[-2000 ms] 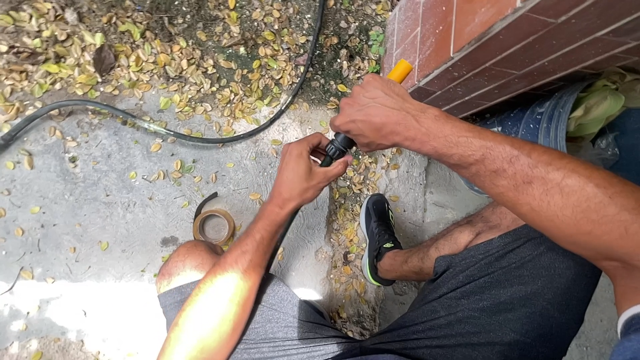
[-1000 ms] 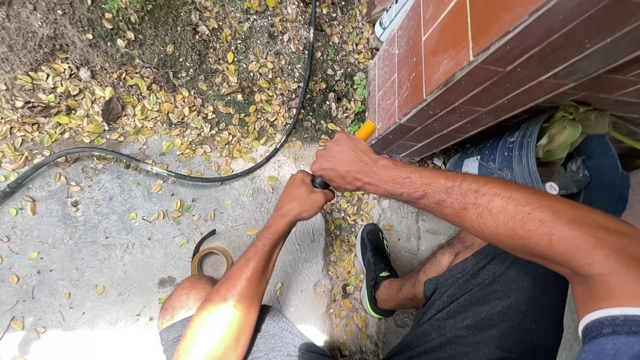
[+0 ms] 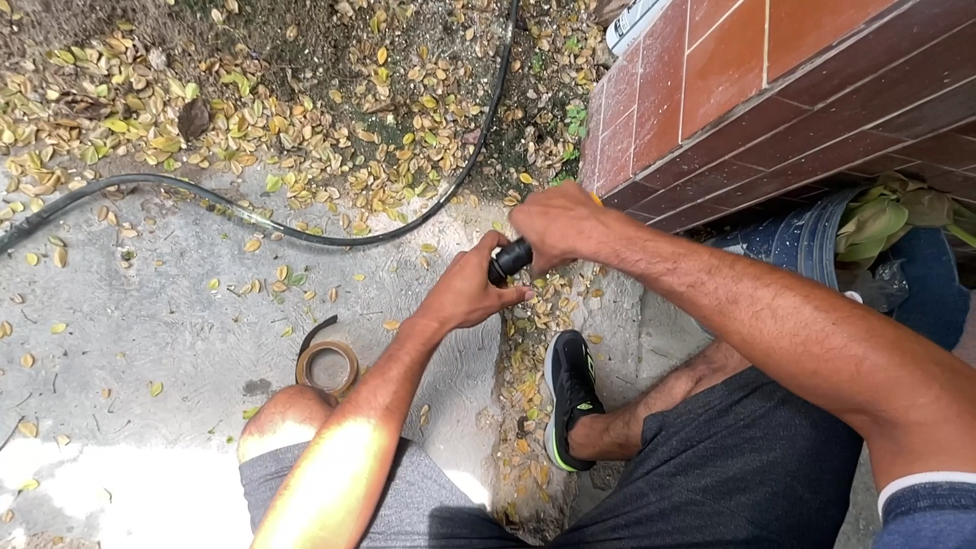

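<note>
A black cylindrical hose fitting [image 3: 512, 258] lies between my two hands, near the middle of the view. My left hand [image 3: 471, 284] has its thumb and fingers around the lower left end of the fitting. Closed over the upper right end is my right hand [image 3: 560, 229], which hides most of that part. Only a sliver of a yellow piece [image 3: 596, 200] shows beyond its knuckles. Any hose below the fitting is hidden by my left hand and forearm.
A black hose [image 3: 366, 242] curves across the concrete and leaves. A tape roll [image 3: 352, 366] lies by my knee. At the right are a red tiled ledge [image 3: 709, 69] and a blue bucket [image 3: 820, 229] with leaves. A white tube [image 3: 637, 23] is at the top.
My left fingers, wrapped around the fitting one second ago, are now more spread, and more of the black fitting shows. The yellow piece is now mostly hidden behind my right hand.
</note>
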